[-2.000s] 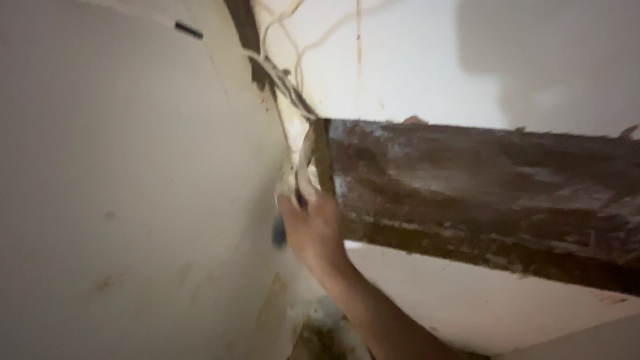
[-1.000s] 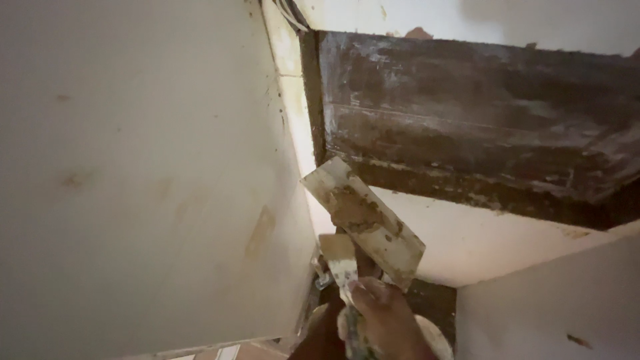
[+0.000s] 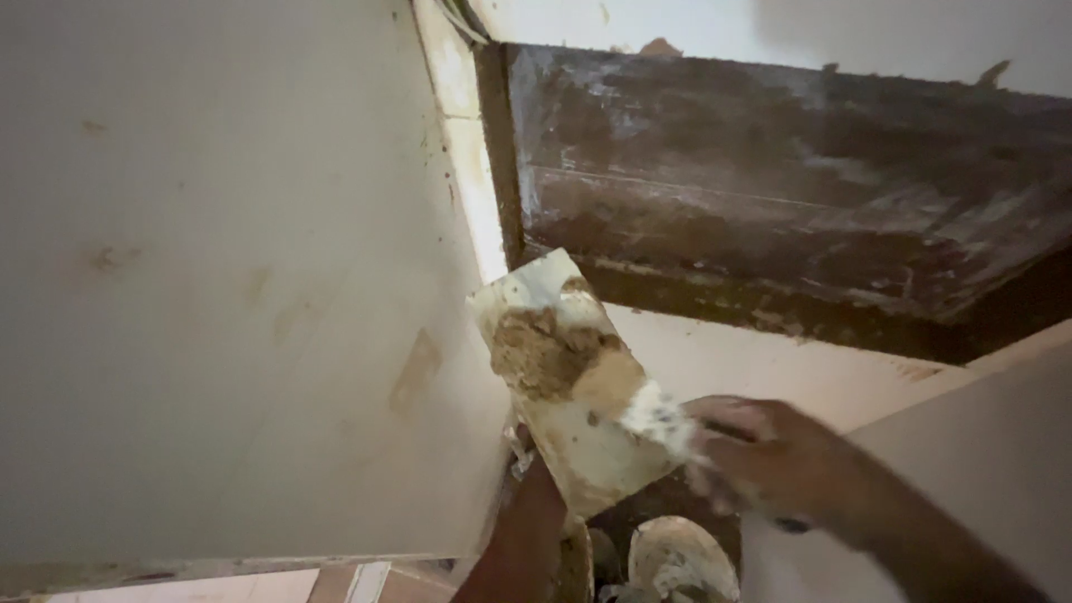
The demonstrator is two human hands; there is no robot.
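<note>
My right hand (image 3: 737,452) is closed around a putty knife (image 3: 657,414), whose blade presses against a mound of brown mortar (image 3: 544,352). The mortar lies on a flat, pale rectangular board (image 3: 603,461), smeared and tilted. From below, my left hand (image 3: 526,444) supports the board; most of the hand is hidden behind it, and the forearm shows at the bottom. The board's upper end is near the lower left corner of a dark, recessed panel (image 3: 754,184) in the wall.
A smooth pale wall surface (image 3: 251,293) fills the left side. Cables (image 3: 461,21) run at the top by a narrow light strip (image 3: 469,167). Below are a round, stained container or lid (image 3: 682,557) and a plastered ledge edge (image 3: 209,565). Another pale wall (image 3: 963,469) stands at the right.
Two seconds ago a hand was up by the cables; now both hands are lower, at the board. Since one second ago, the putty knife has moved onto the mortar. The view has shifted down.
</note>
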